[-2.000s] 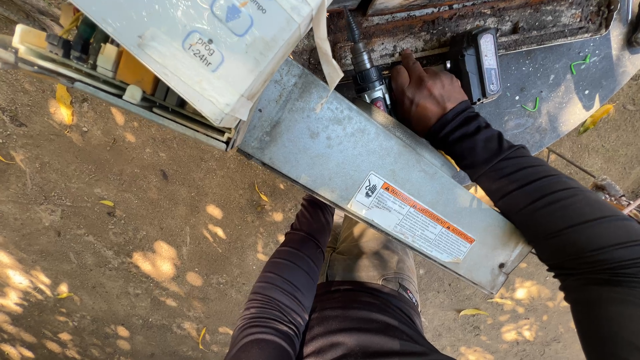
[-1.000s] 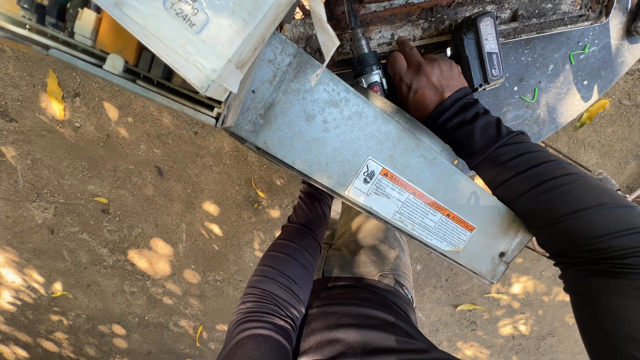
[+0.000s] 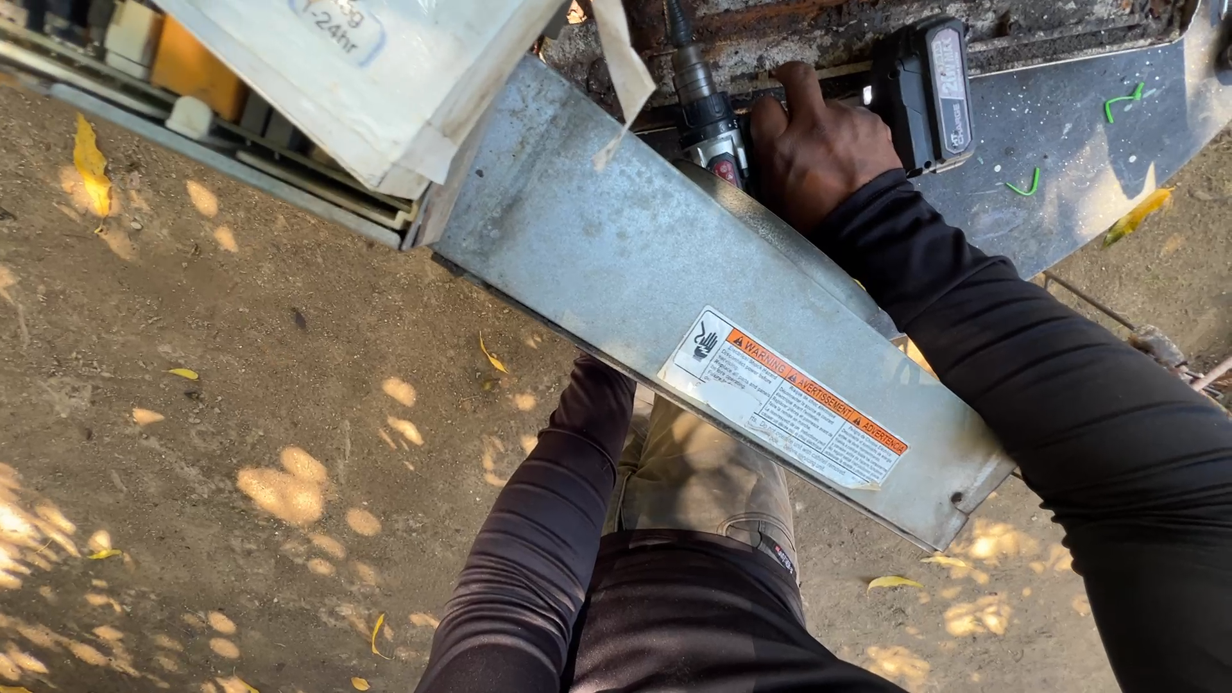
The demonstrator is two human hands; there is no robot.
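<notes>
My right hand [image 3: 818,144] is wrapped round a cordless drill [image 3: 710,120] at the top centre, its chuck and long bit pointing up toward a rusty metal frame. The drill's black battery pack [image 3: 926,96] sticks out to the right of the hand. A galvanized sheet-metal panel [image 3: 597,241] with a warning label [image 3: 784,395] slants across the middle, below the drill. My left forearm reaches up to the panel's lower edge, which hides my left hand; what it holds or touches cannot be seen.
At upper left, a white plastic control panel [image 3: 356,77] with a torn edge adjoins exposed electrical parts [image 3: 197,72]. The rusty frame [image 3: 1049,29] runs along the top. Green bits of wire [image 3: 1028,183] lie on a dark curved board [image 3: 1068,125]. Dirt ground with yellow leaves [image 3: 91,164] lies below.
The view has shifted slightly, with the white panel now further out at the upper left. My right hand stays on the drill throughout; my left hand stays hidden.
</notes>
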